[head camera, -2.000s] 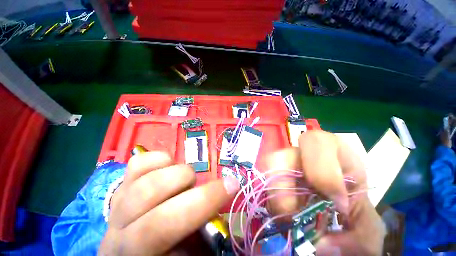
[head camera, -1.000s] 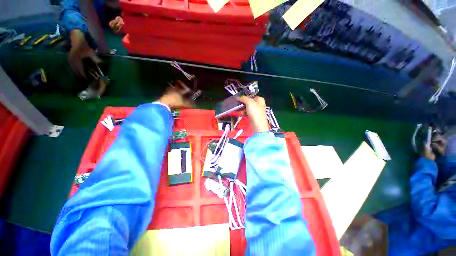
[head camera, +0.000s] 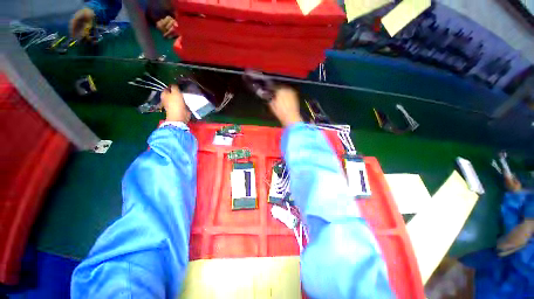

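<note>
My left hand [head camera: 175, 106] is on the dark green line beyond the tray and grips the edge of a silver-white pouch cell [head camera: 199, 105] with thin white wires. My right hand [head camera: 285, 105], blurred, reaches over the same line with a dark, blurred battery pack [head camera: 259, 84] at its fingertips. On the red compartment tray [head camera: 219, 245] lie a pouch cell with a black pad [head camera: 244, 185], a small green board [head camera: 239, 154] above it, and another padded cell [head camera: 356, 175] at right. My right sleeve partly hides a wired cell [head camera: 277, 185].
Stacked red trays [head camera: 252, 41] stand behind the line. More packs lie on the line [head camera: 385, 118]. A pale yellow sheet [head camera: 240, 279] covers the tray's near part; cream sheets [head camera: 446, 216] and a white bar [head camera: 470, 175] lie right. Other people's hands [head camera: 82, 23] show far left and right.
Both hands have gone from close work near me to the line. Since one second ago, my left hand has moved left and holds a cell. The wired cell that lay aslant on the tray is gone.
</note>
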